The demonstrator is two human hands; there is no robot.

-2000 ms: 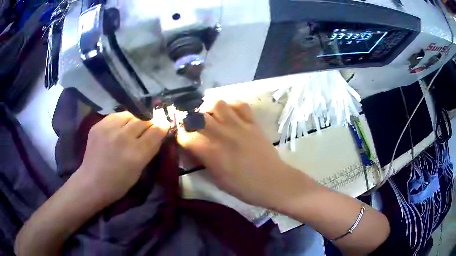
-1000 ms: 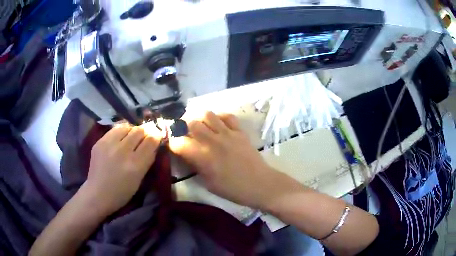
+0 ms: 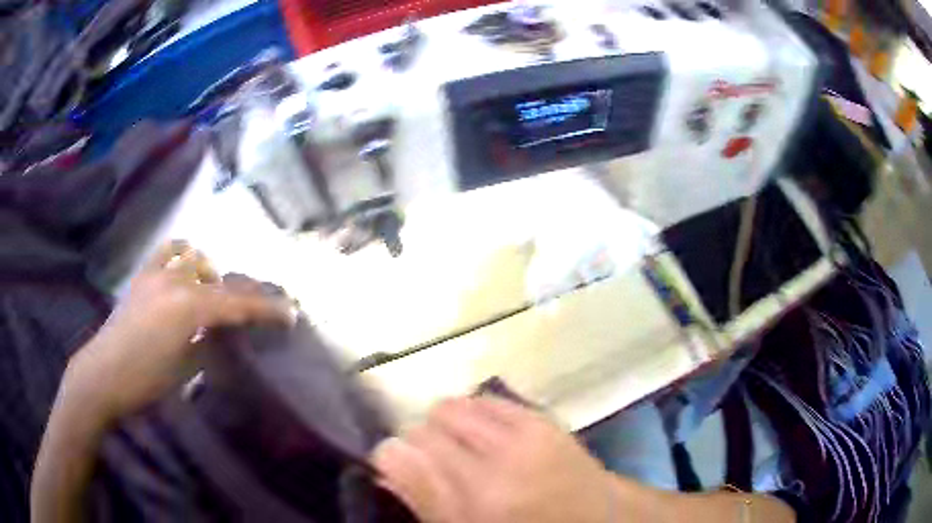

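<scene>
The maroon and dark grey garment (image 3: 296, 409) lies in front of and left of the needle area, off the presser foot. My left hand (image 3: 153, 327) grips its upper left part, thumb and fingers pinching the cloth. My right hand (image 3: 501, 460) holds the garment's right edge near the front table edge. The white sewing machine (image 3: 419, 153) stands behind, with its presser foot area (image 3: 373, 230) blurred and no cloth seen under it. The cream machine bed (image 3: 460, 306) shows a dark joint line. The picture is blurred by motion.
White strips (image 3: 583, 250) lie on the bed, with a slim blue-green tool (image 3: 669, 291) beside them. A black pad (image 3: 715, 255) is at the right. Bundled white-edged parts (image 3: 858, 409) hang at the far right. A blue crate (image 3: 194, 66) and a red container (image 3: 358, 20) are behind.
Both hands have left the needle area with the garment, moving toward the front; the left hand is further left, the right hand lower. The view has shifted, showing the blue and red containers.
</scene>
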